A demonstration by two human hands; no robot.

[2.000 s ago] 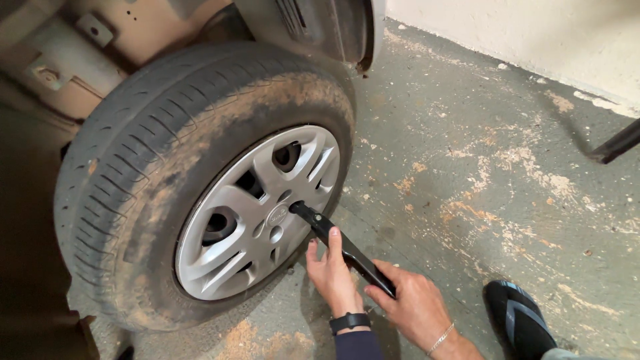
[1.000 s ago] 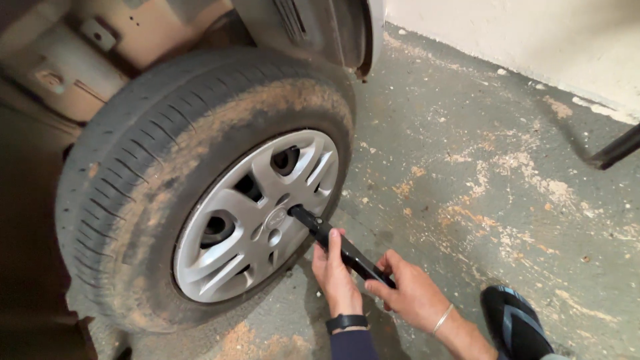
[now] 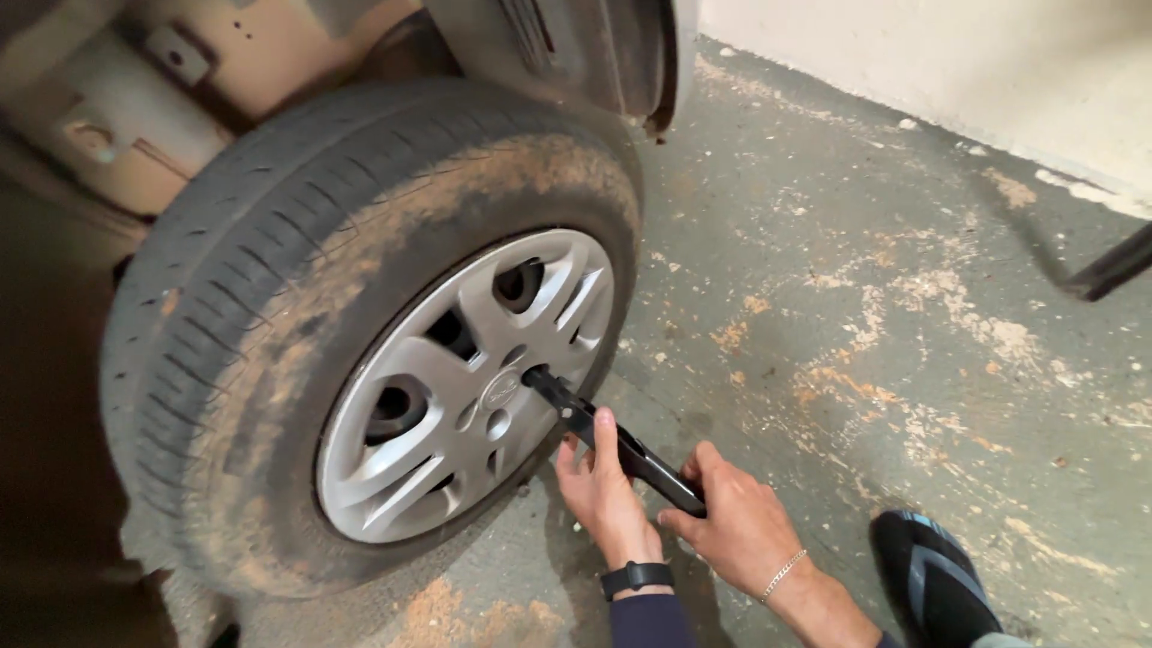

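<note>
A dusty car tire (image 3: 297, 360) carries a silver hubcap (image 3: 468, 324) with a round emblem in the middle. One end of a black metal folding lug wrench (image 3: 634, 454) sits in a hole of the hubcap beside the emblem. My left hand (image 3: 612, 495), with a dark band at the wrist, cups the tool's middle, its thumb along the top. My right hand (image 3: 742, 517), a chain bracelet at the wrist, is closed round the outer end of the tool. The socket end is hidden inside the hole.
The wheel arch and a car body edge (image 3: 670, 72) overhang the tire. A pale wall (image 3: 945, 72) rises at the upper right. A dark bar end (image 3: 1111, 265) juts in at the right edge. A sandal-clad foot (image 3: 936, 576) stands on the stained concrete floor (image 3: 810, 378).
The left hand's fingers have shifted slightly along the tool's underside and look looser around it. Both hands stay at the tool, which still meets the hubcap.
</note>
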